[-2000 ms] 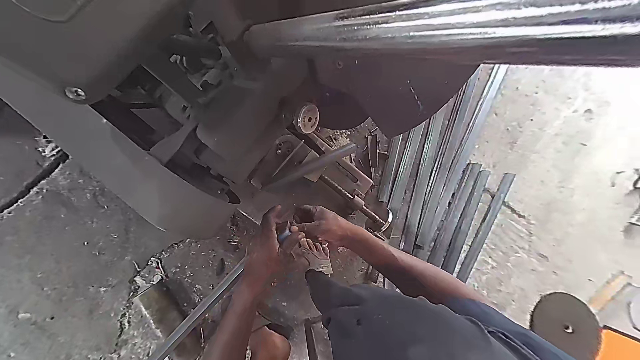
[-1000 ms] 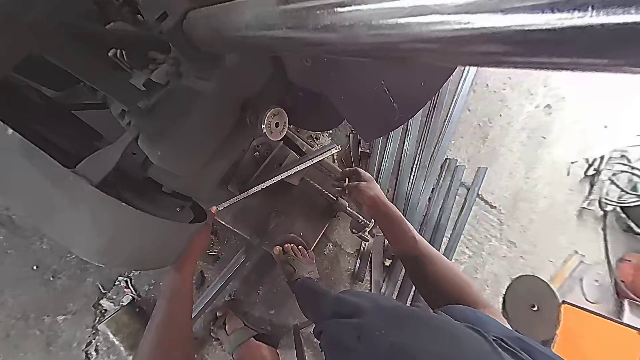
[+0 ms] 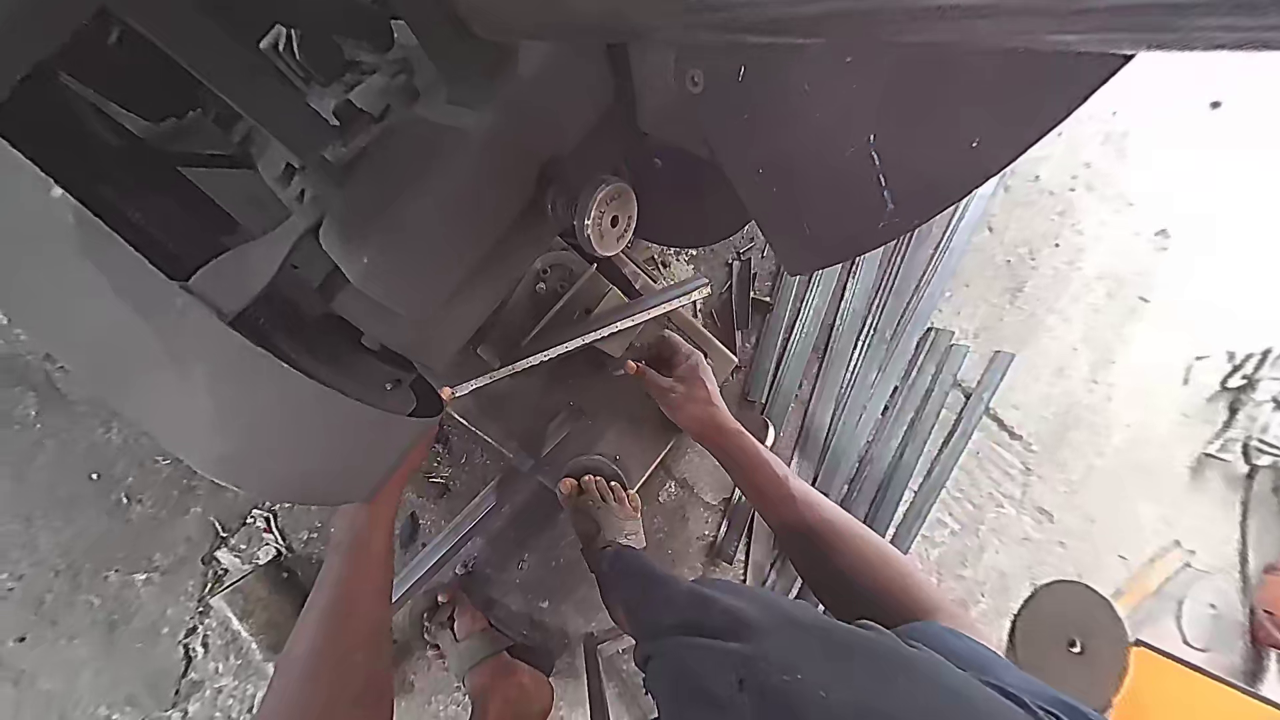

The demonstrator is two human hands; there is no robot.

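A marked measuring strip (image 3: 580, 342), which looks like a tape measure blade, lies along a dark metal bar (image 3: 650, 298) at the clamp of a cut-off saw. Only a fingertip of my left hand (image 3: 447, 394) shows, at the strip's lower left end; the saw's grey guard (image 3: 290, 440) hides the rest. Below the strip's right part is my right hand (image 3: 682, 384), thumb extended and other fingers curled and partly hidden; whether it grips anything cannot be told. The round clamp knob (image 3: 608, 218) is above the strip.
Long metal bars (image 3: 860, 370) lie on the floor at right. A bare foot (image 3: 603, 508) is below the saw's clamp, and a second, sandaled foot (image 3: 480, 640) is lower left. An abrasive disc (image 3: 1068, 645) lies by an orange surface (image 3: 1190, 685). A dark round housing (image 3: 890, 140) overhangs the bars.
My hands were together low near the foot two seconds ago; they have since moved apart, left to the guard's edge, right toward the clamp. The marked strip now shows along the bar.
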